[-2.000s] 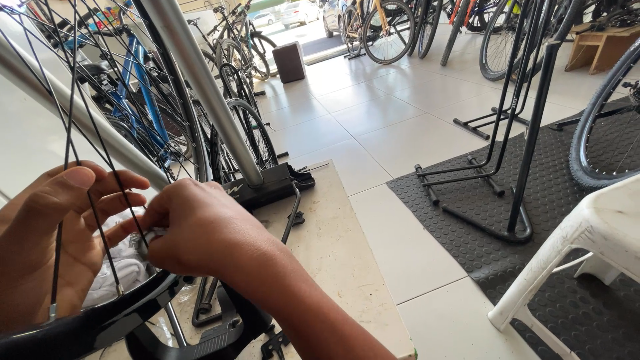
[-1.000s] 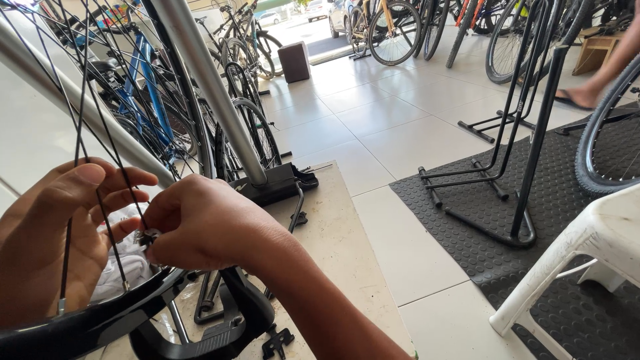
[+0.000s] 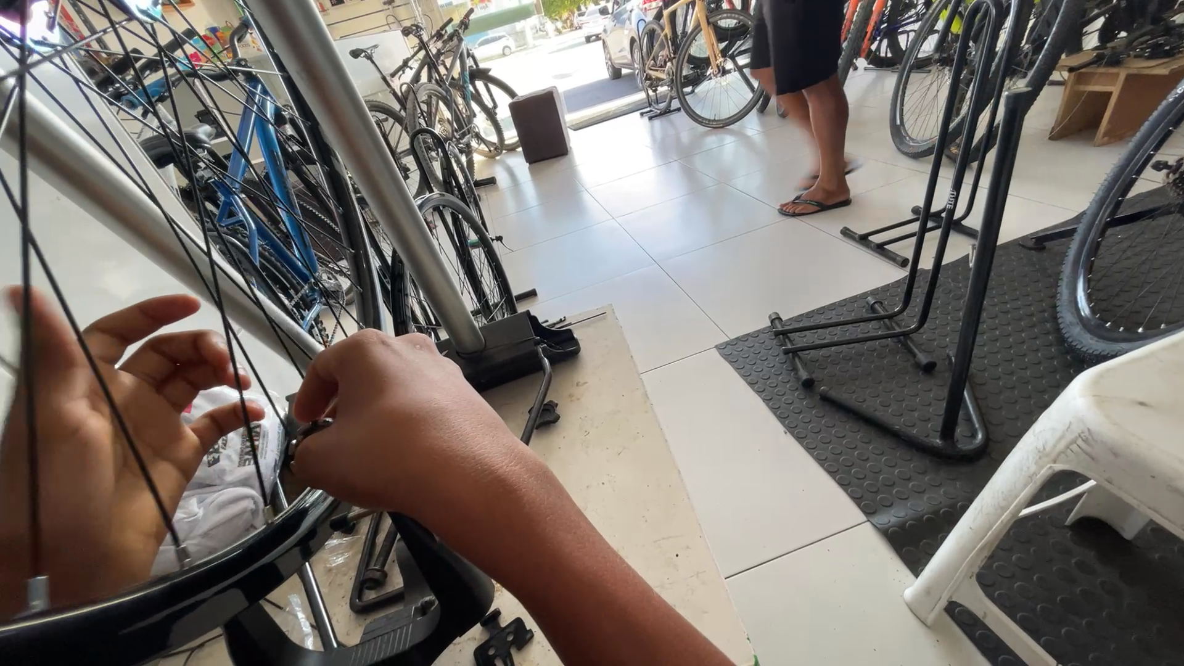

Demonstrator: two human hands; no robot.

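Observation:
A spoked bicycle wheel with a black rim [image 3: 208, 564] stands at the left, within a stand with silver metal uprights [image 3: 370, 176]. My right hand [image 3: 398, 425] pinches a small dark metal tool [image 3: 310, 435] at the spokes, just above the rim; most of the tool is hidden by the fingers. Behind the spokes my left hand [image 3: 120, 435] has its fingers spread and holds nothing that shows. Past it lies a white plastic bag [image 3: 227, 481]. The black caliper part of the stand [image 3: 416, 592] sits below the rim.
The stand rests on a pale board [image 3: 601, 444] bearing a black plastic part [image 3: 502, 638]. At the right are a white plastic stool [image 3: 1110, 416], a black tubular bike rack [image 3: 971, 305] and a black rubber mat [image 3: 832, 388]. A person [image 3: 814, 102] walks behind, near several bicycles.
My left hand has opened out and drawn back from the spokes and from my right hand. A person, partly seen at the right edge a second ago, is now at the middle back.

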